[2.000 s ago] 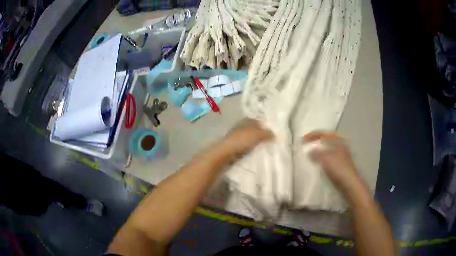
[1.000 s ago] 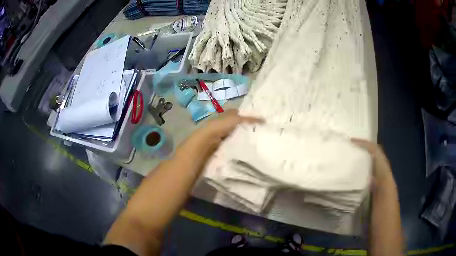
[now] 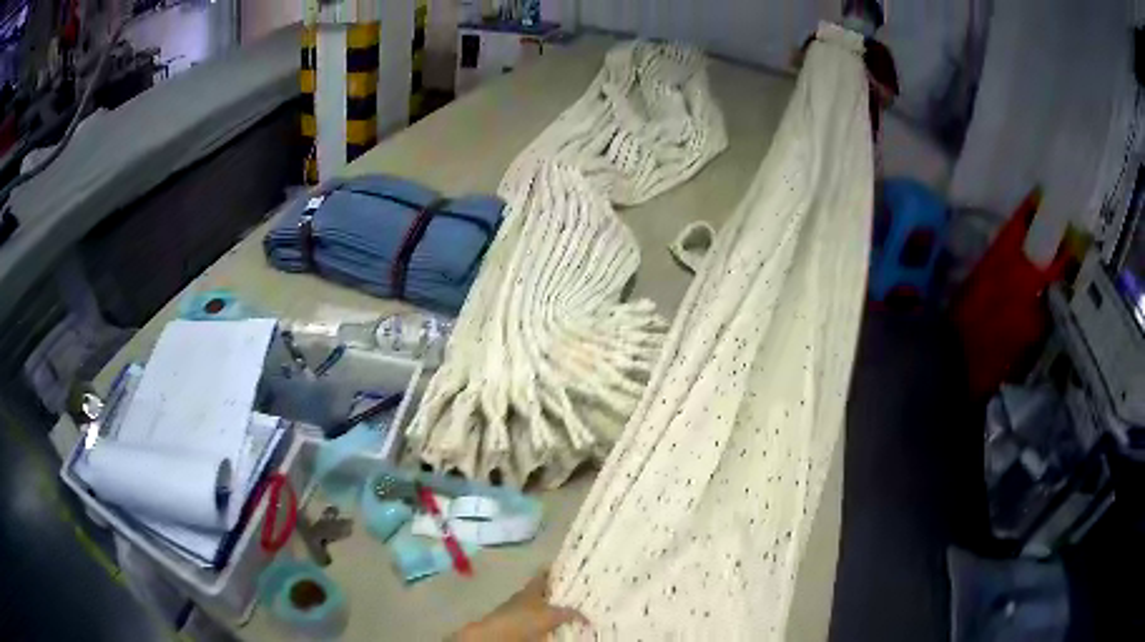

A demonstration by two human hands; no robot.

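Stacked cream knit panels with dark flecks (image 3: 728,426) run down the right side of the table from the far end to the bottom of the view. My left hand (image 3: 525,612) is at the bottom edge, partly cut off, at the left edge of the panels; whether its fingers grip the cloth cannot be made out. My right hand is out of the picture. A bunched pile of the same knit (image 3: 540,339), with fanned ends towards me, lies left of the panels.
A person (image 3: 884,73) stands at the panels' far end. A tied blue bundle (image 3: 383,241), a plastic tray with papers (image 3: 408,420), red scissors (image 3: 278,512), a label roll (image 3: 301,592), a red pen (image 3: 445,532) and a label strip (image 3: 496,522) lie left. A blue stool (image 3: 914,238) stands beyond the right edge.
The view has tilted up, bringing the far table end and the person into sight. My right hand has left the picture, and my left hand is now low at the panels' left edge.
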